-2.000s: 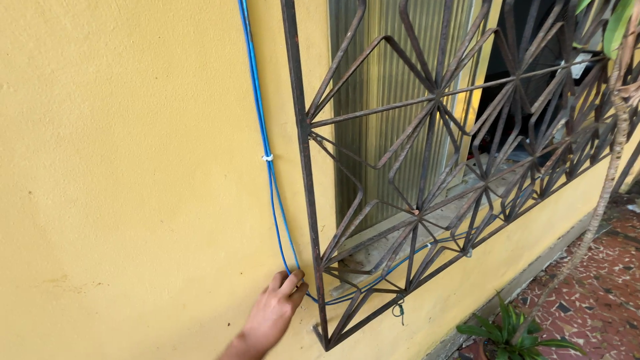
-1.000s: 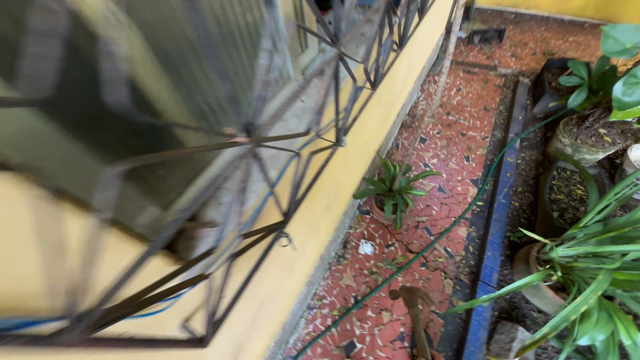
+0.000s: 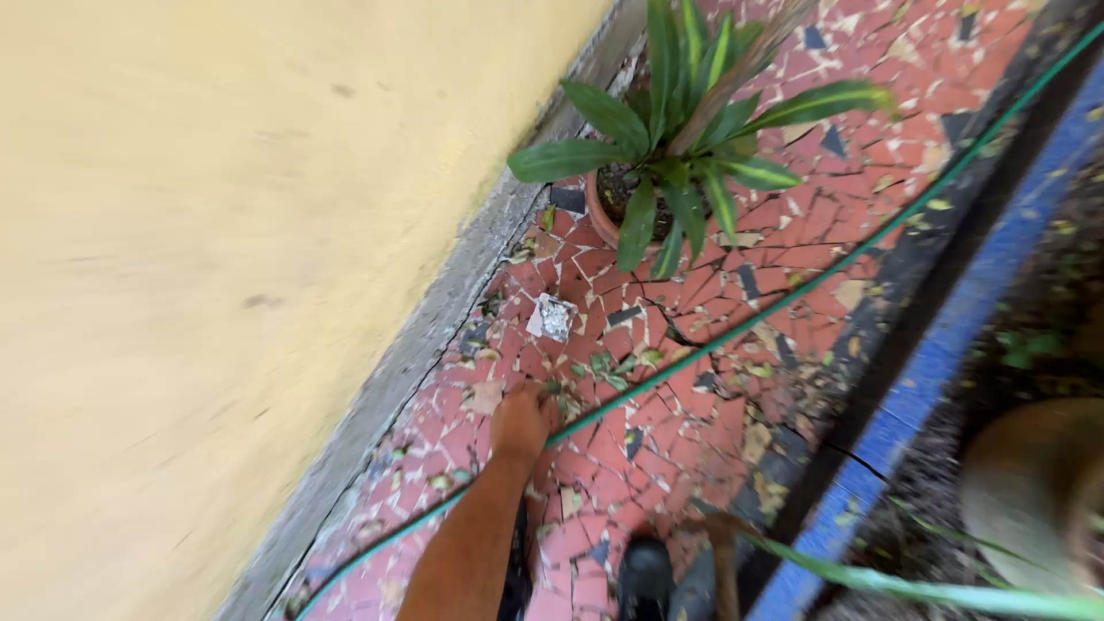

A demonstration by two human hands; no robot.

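My left hand (image 3: 523, 417) reaches down over the red broken-tile floor, its fingers pointing up the view and partly hidden. Just beyond the fingers lies a small crumpled silvery packet or wrapper (image 3: 554, 317). A green garden hose (image 3: 716, 343) runs diagonally across the floor and passes by the wrist. Whether the hand holds anything does not show. My right hand is out of view. At the bottom, right of my dark shoe (image 3: 645, 573), stands a hammer (image 3: 724, 552), blurred, with its head uppermost in the view.
A potted plant (image 3: 608, 211) with striped green leaves stands by the foot of the yellow wall (image 3: 259, 259). On the right run a blue-painted curb (image 3: 897, 414) and a soil bed with a large pot (image 3: 1026, 483). Dry leaves lie scattered over the tiles.
The view has swung down from the window grille to the floor. Two seconds ago a hand was at the blue cable on the wall; now my left hand is low over the tiles.
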